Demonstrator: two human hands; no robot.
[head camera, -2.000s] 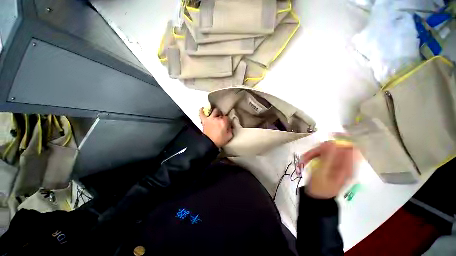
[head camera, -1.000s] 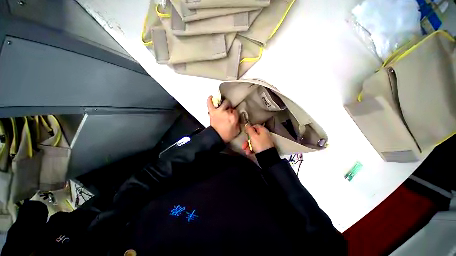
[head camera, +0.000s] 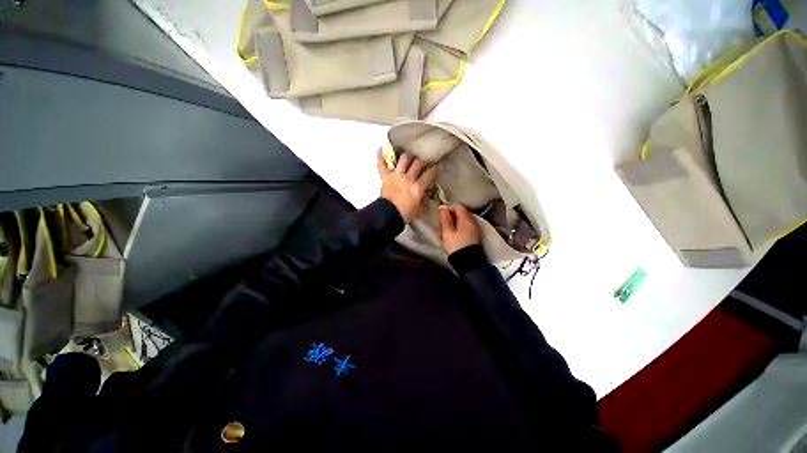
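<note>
A beige bag (head camera: 513, 190) lies at the table's near edge with its mouth open toward me, showing a greyish inside. My left hand (head camera: 406, 183) is on the bag's left end, the thumb side at its yellow-trimmed edge and the fingers inside the mouth. My right hand (head camera: 459, 229) is at the near rim, fingers curled round a thin yellow tool (head camera: 443, 208) whose tip points at the left fingers. The tip is too small to see clearly. Small snips on black cord (head camera: 532, 263) lie by the bag's right end, partly hidden.
Flat beige pieces with yellow edges (head camera: 341, 66) are stacked beyond the bag. A fuller bag (head camera: 761, 146) lies right, near a clear plastic bag (head camera: 699, 31). A green-handled tool (head camera: 630, 285) lies on the white table (head camera: 584, 332). A grey cabinet (head camera: 115, 133) stands left, above hanging bag pieces (head camera: 62, 283).
My right hand has come from the cord and snips on the right to the bag mouth, now holding the yellow tool. My left hand has shifted and spread over the bag's left end.
</note>
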